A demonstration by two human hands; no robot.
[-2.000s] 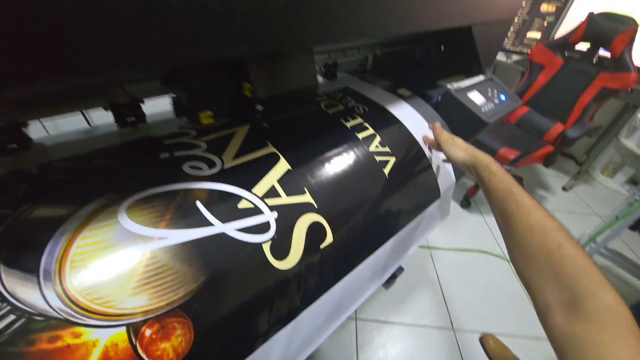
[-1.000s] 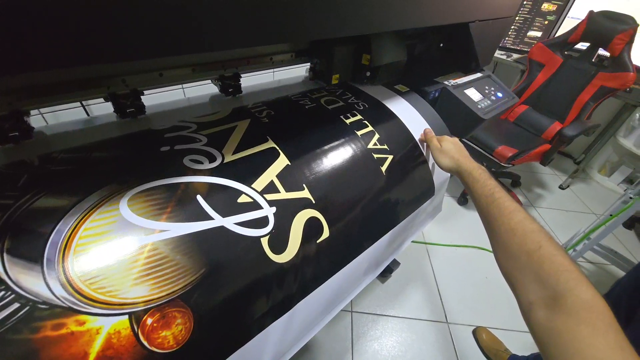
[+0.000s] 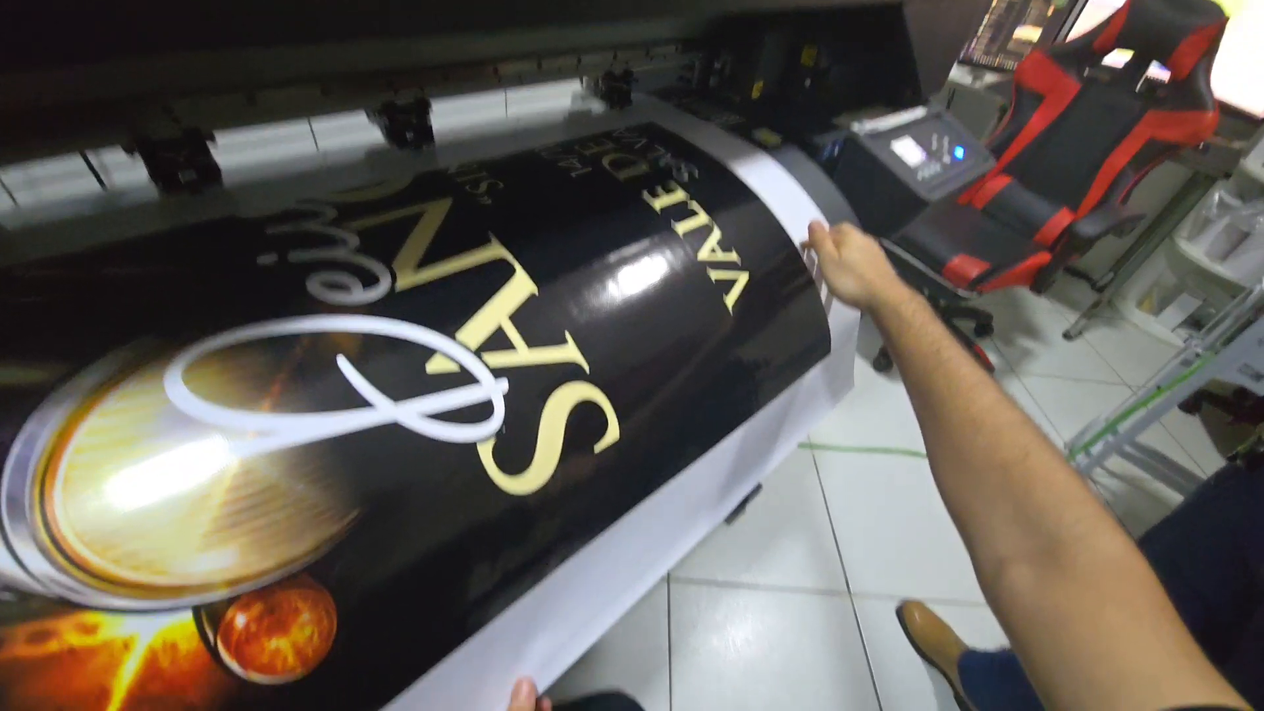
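A glossy printed vinyl banner [image 3: 612,395] with a white margin curves out of a wide-format printer [image 3: 395,59]. It shows a round headlight, an orange lamp and large lettering on black. My right hand [image 3: 844,265] grips the banner's white side margin at the right, thumb on top, the other fingers partly hidden. Only fingertips of my left hand [image 3: 525,694] show at the bottom edge, by the banner's front white margin; its hold cannot be made out.
The printer's control panel [image 3: 918,156] juts out beyond my right hand. A red and black gaming chair [image 3: 1086,148] stands behind it. A green cable [image 3: 869,450] crosses the tiled floor. At the lower right are a person's brown shoe [image 3: 930,637] and a metal frame [image 3: 1155,395].
Fingertips of my left hand have come into view at the bottom edge. My right hand stays at the banner's right margin.
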